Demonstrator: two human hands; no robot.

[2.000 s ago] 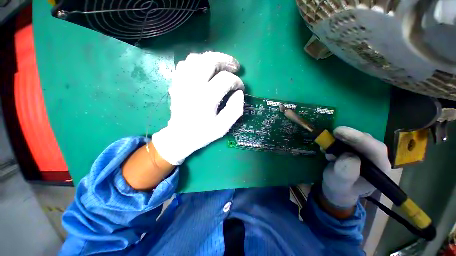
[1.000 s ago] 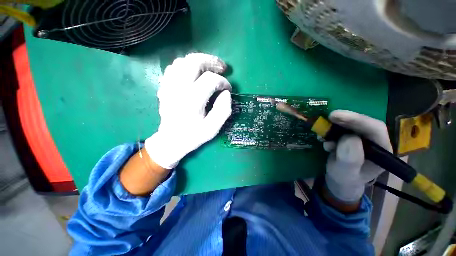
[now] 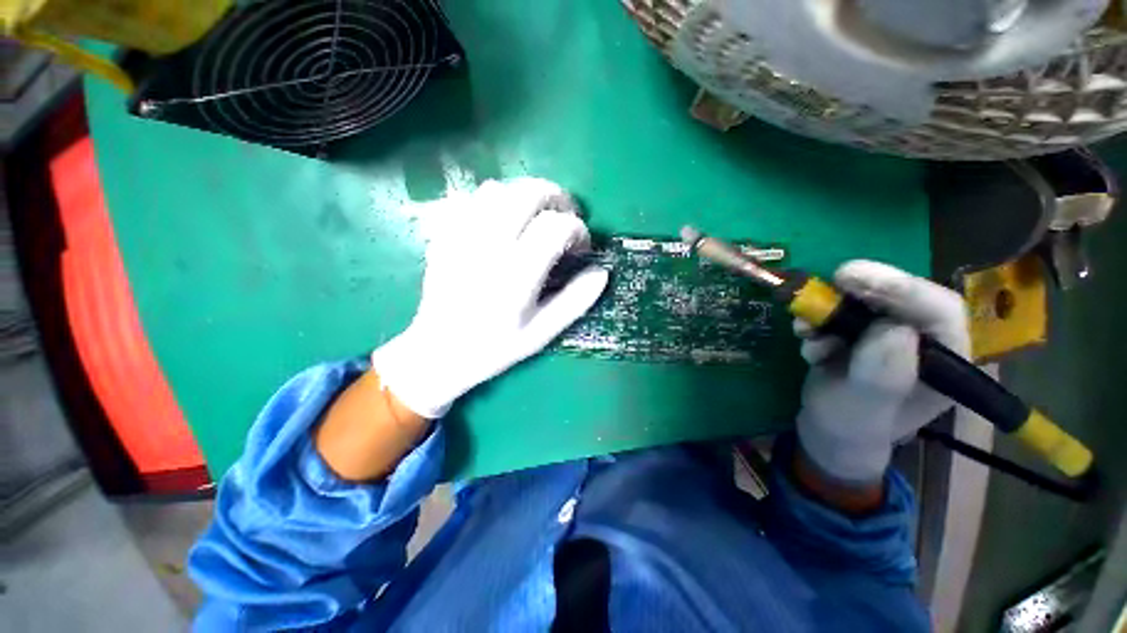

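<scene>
A green circuit board point(image 3: 680, 309) lies on the green mat point(image 3: 531, 427), with white rows of joints along its top and bottom edges. My left hand point(image 3: 494, 291), in a white glove, is curled at the board's left end and grips it there; the fingertips are partly hidden. My right hand point(image 3: 880, 371), also gloved, holds a soldering iron point(image 3: 964, 383) with a black handle and yellow bands like a pen. The iron's tip is over the board's top edge, at the white row; I cannot tell if it touches. No solder wire is clearly visible.
A black square fan point(image 3: 291, 74) with a wire guard lies at the far left, beside a yellow unit point(image 3: 118, 22). A large round fan point(image 3: 890, 74) stands at the far right. A yellow sponge point(image 3: 1007, 305) is right of the mat. A red-lined bin point(image 3: 118, 309) is at the left.
The camera view has shifted, moving the fans in the picture. The iron's tip is a little further along the top row and near its upper edge. Both hands keep their holds.
</scene>
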